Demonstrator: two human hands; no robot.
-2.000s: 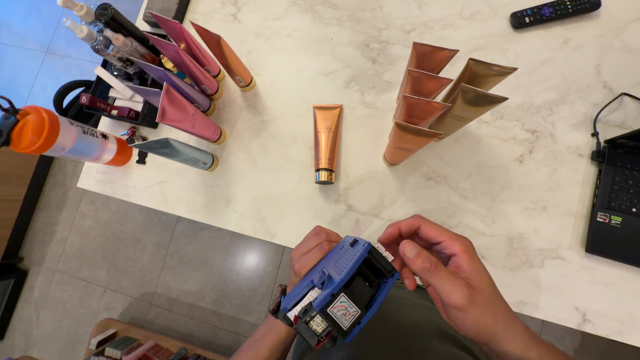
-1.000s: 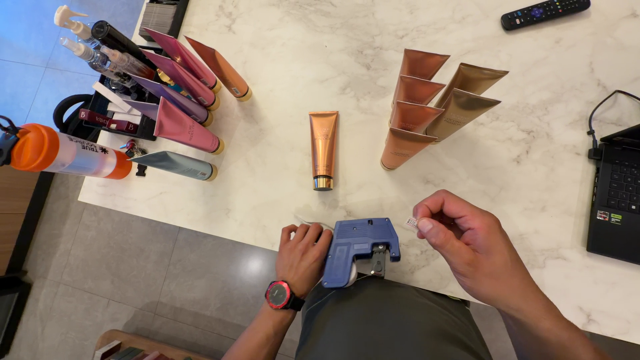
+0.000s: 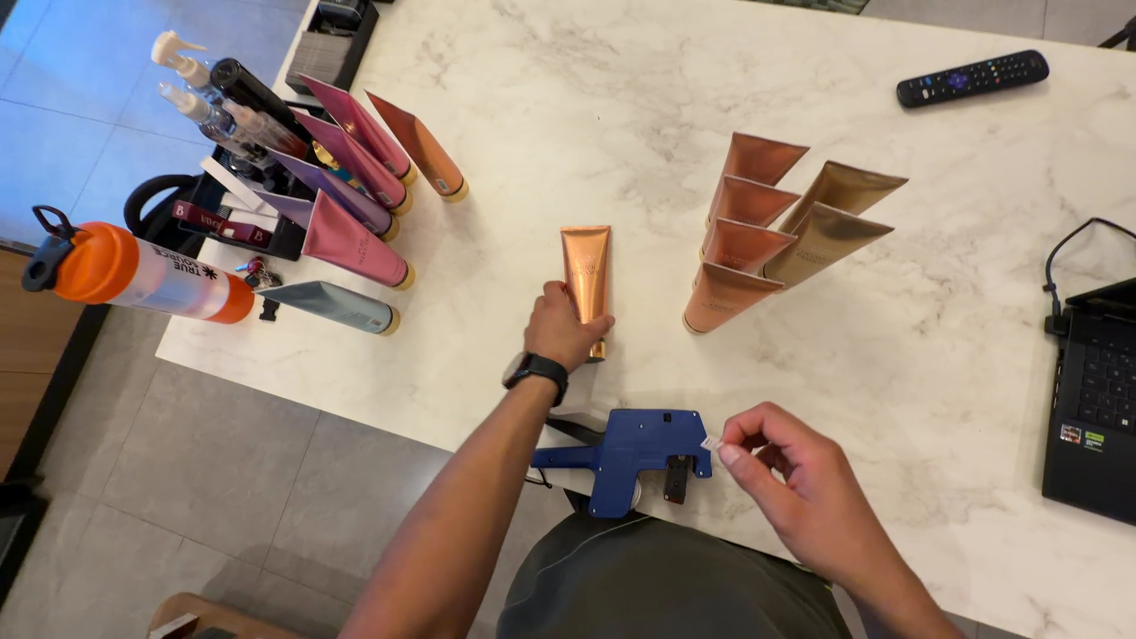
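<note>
My left hand [image 3: 564,330] grips the lower part of a shiny copper-coloured cosmetic tube [image 3: 587,266], which lies on the marble-patterned table with its gold cap toward me. Between the thumb and forefinger of my right hand [image 3: 781,470] is a small white label [image 3: 711,443]. A blue price label gun [image 3: 641,448] rests at the table's front edge between my forearms, its head close to that label. Right of the copper tube, several orange-brown tubes [image 3: 729,297] and two gold-brown tubes [image 3: 827,240] stand on their caps.
Pink tubes [image 3: 351,241], a grey-blue tube [image 3: 333,306] and an orange tube [image 3: 419,146] stand at the left, beside spray bottles [image 3: 200,111] in a black organizer. An orange-lidded bottle [image 3: 146,273] lies at the left edge. A remote [image 3: 973,80] and a laptop [image 3: 1096,399] are at the right.
My left hand has let go of the label gun and moved up onto the copper tube. The gun, held two seconds ago, now rests on the table edge. The label stays in my right hand.
</note>
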